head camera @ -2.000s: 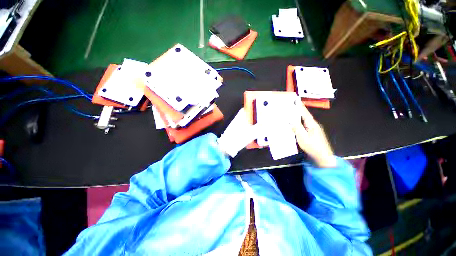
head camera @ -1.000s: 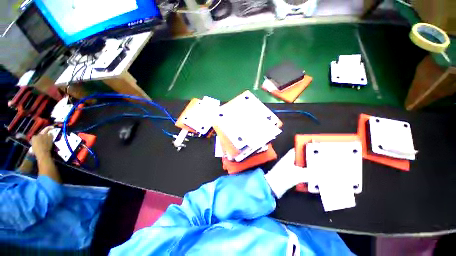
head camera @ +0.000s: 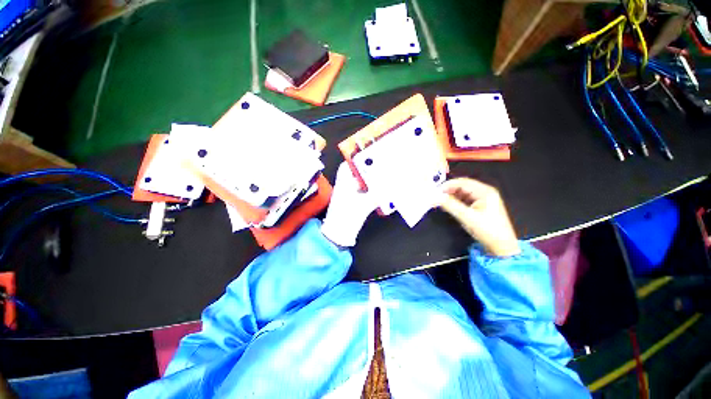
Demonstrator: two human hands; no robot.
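Note:
A white device unit (head camera: pixel 399 160) with dark corner dots lies tilted on an orange-red foam pad (head camera: pixel 419 107) in front of me. My left hand (head camera: pixel 345 209), in a white glove, holds the unit's left edge; its fingertips blend into the white surface. A thin white label or paper piece (head camera: pixel 414 207) sticks out past the unit's near edge. My right hand (head camera: pixel 477 210) is bare, with thumb and forefinger together at the unit's lower right corner, by the paper. Whether they pinch it is unclear.
A stack of white units (head camera: pixel 257 148) and foam pads stands left, with another unit (head camera: pixel 173 165) beside it. A unit (head camera: pixel 477 119) on foam lies right. A black unit (head camera: pixel 296 58) and a white unit (head camera: pixel 392 35) lie on the green surface. Yellow and blue cables (head camera: pixel 616 93) are at right.
The unit and its pad have turned from square to tilted. My right hand, out of view one second ago, is back at the unit's right side. The camera view has swung right and down.

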